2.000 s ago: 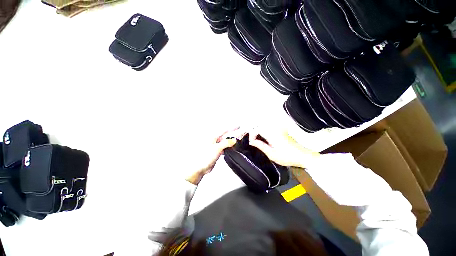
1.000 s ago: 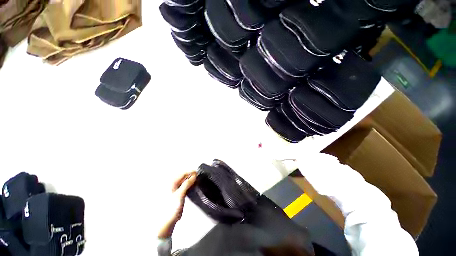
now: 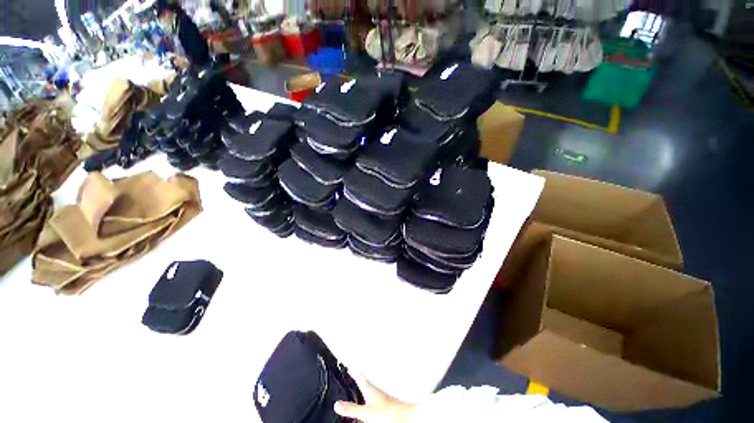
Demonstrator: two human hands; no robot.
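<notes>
A small black bag (image 3: pixel 289 382) with a white logo is near the bottom centre, over the white table. My right hand (image 3: pixel 374 406) grips its right side, with the white sleeve reaching in from the bottom right. The bag's lower part is cut off by the picture's edge. My left hand is not in view. Another black bag (image 3: pixel 180 296) with a logo and a silver puller lies alone on the table, left of centre.
Stacked rows of black bags (image 3: pixel 376 202) stand behind on the white table (image 3: pixel 514 192). Brown fabric (image 3: pixel 116 223) lies at the left. An open cardboard carton (image 3: pixel 632 363) stands beside the table at right. A person (image 3: pixel 188 37) is at the far left.
The view has tilted up, showing the factory floor. The handled bag was open in my hands near the apron and is now upright in my right hand. My left hand has left the picture.
</notes>
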